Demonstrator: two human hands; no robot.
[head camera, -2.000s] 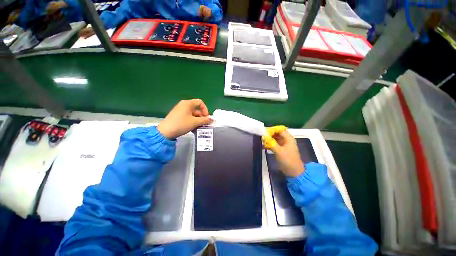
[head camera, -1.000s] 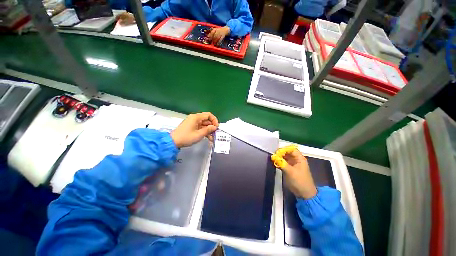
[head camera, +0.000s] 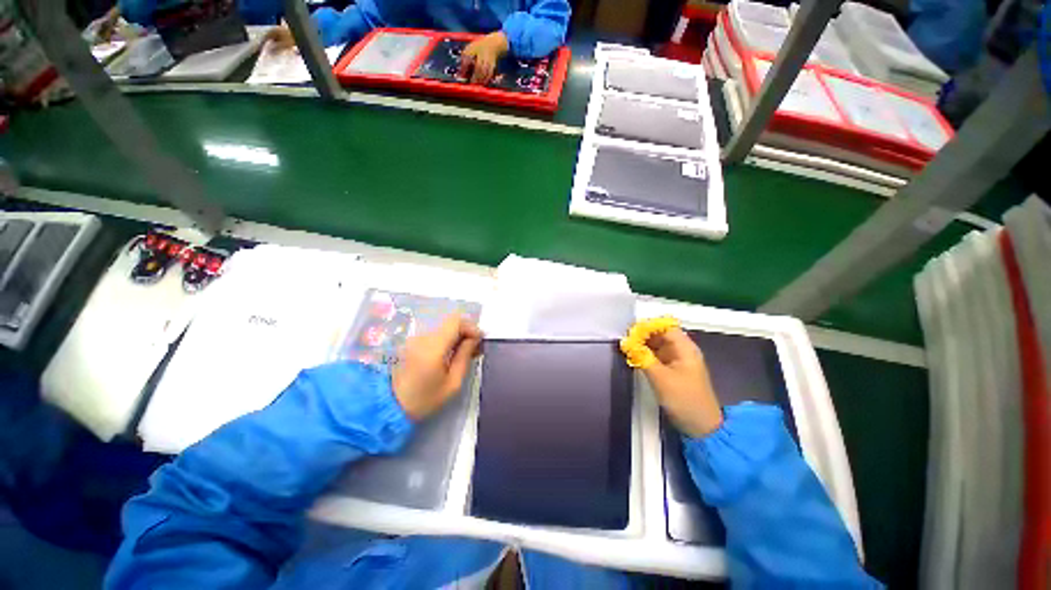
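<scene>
A dark tablet (head camera: 553, 438) lies in the middle pocket of a white foam tray (head camera: 824, 432). A whitish sleeve (head camera: 565, 300) lies across its far end, hiding the barcode label. My left hand (head camera: 436, 367) pinches the sleeve's near left corner. My right hand (head camera: 678, 369), with yellow finger cots, pinches the near right corner. The left pocket's tablet lies under a frosted sleeve (head camera: 398, 461) with red print, partly hidden by my left arm. Another dark tablet (head camera: 743, 363) in the right pocket is partly hidden by my right arm.
White printed sleeves (head camera: 248, 346) lie left of the tray. Stacked trays (head camera: 980, 380) stand at the right. Beyond, a green belt (head camera: 403, 184) carries a white tray of tablets (head camera: 645, 179). Grey posts (head camera: 910, 213) cross the view. A person's hand (head camera: 484, 55) touches a red tray (head camera: 553, 90).
Both hands have drawn the sleeve's near edge towards me over the tablet's far end, and the label is now covered. My left hand has come nearer. The view has shifted.
</scene>
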